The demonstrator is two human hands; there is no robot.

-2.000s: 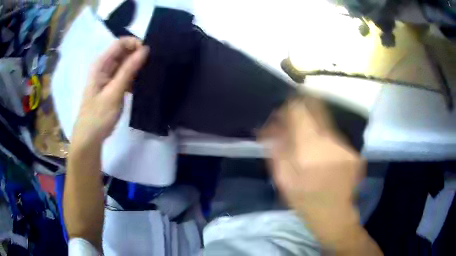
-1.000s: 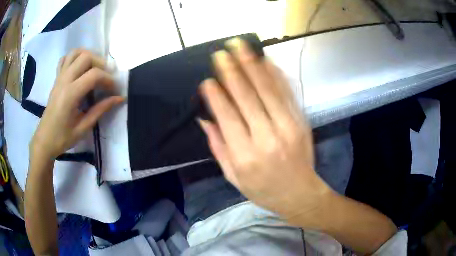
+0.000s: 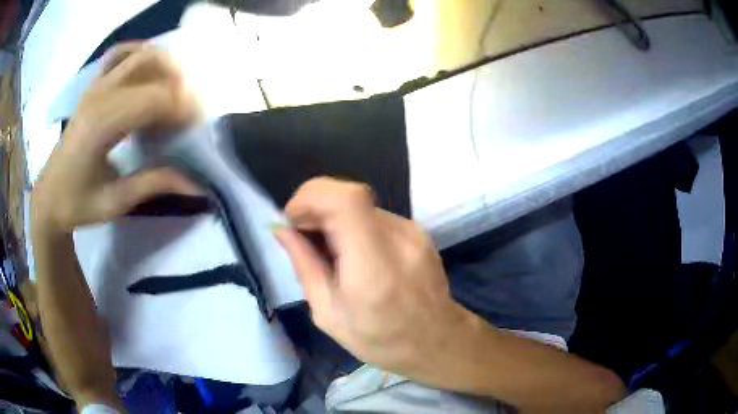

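A black fabric panel [image 3: 332, 149] lies flat on the white tabletop below the lit machine bed. A white fabric panel [image 3: 182, 323] with narrow black strips [image 3: 194, 279] lies left of it and hangs over the table's front edge. My left hand [image 3: 121, 137], blurred, holds the raised upper part of the white panel. My right hand [image 3: 372, 283] pinches the white panel's right edge between thumb and fingers, over the lower part of the black panel. The fingertips of my left hand are partly lost in blur and glare.
The yellowish machine bed [image 3: 429, 40] is at the top, with a grey metal tool [image 3: 627, 24] at its right. The white tabletop [image 3: 566, 113] runs to the right. Black and white cloth [image 3: 627, 259] lies below the table edge. A yellow loop [image 3: 20, 315] shows at far left.
My right hand has moved left and down from the black panel to the white panel's edge. My left hand has lifted the white panel, which has shifted right over the black panel's left part.
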